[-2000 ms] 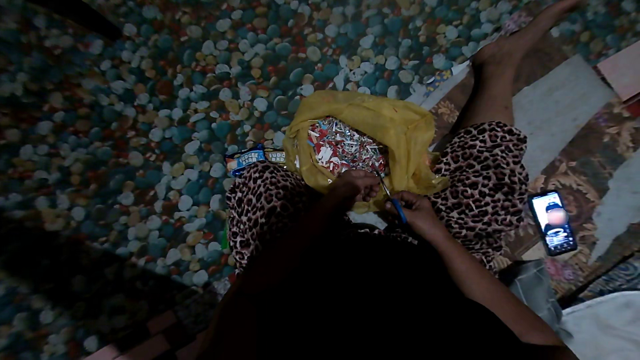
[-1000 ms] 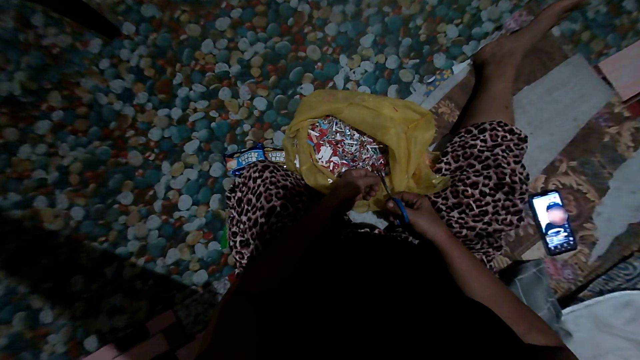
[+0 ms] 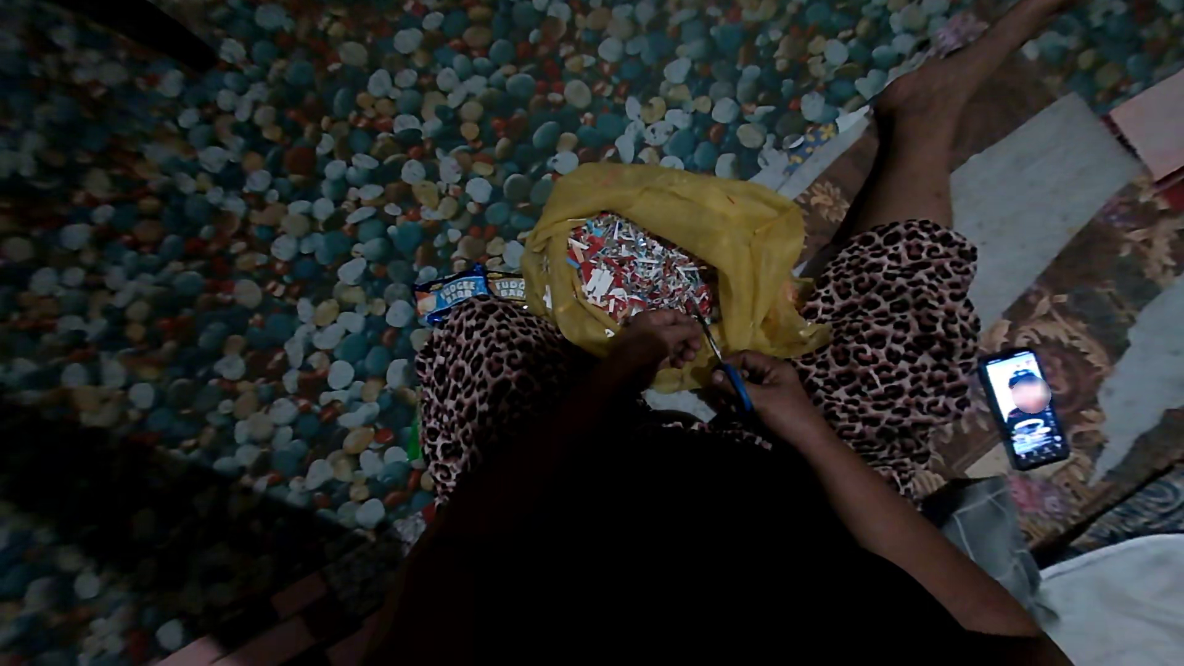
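Note:
Blue-handled scissors [image 3: 738,384] are in my right hand [image 3: 766,387], their blades pointing up and left toward my other hand. My left hand [image 3: 664,335] is at the near edge of a yellow bag [image 3: 758,231], fingers curled near the blade tips; whether it pinches a small piece is too dark to tell. Inside the bag, which lies open between my legs, is a heap of small cut scraps [image 3: 638,268], white, red and grey. The scissor tips are over the near edge of this heap.
Blue snack wrappers [image 3: 455,292] lie left of the bag by my knee. A phone [image 3: 1025,407] with a lit screen rests on the floor at the right. White cloth [image 3: 1119,601] is at the lower right. Pebble-patterned floor covering [image 3: 277,231] spreads beyond and to the left.

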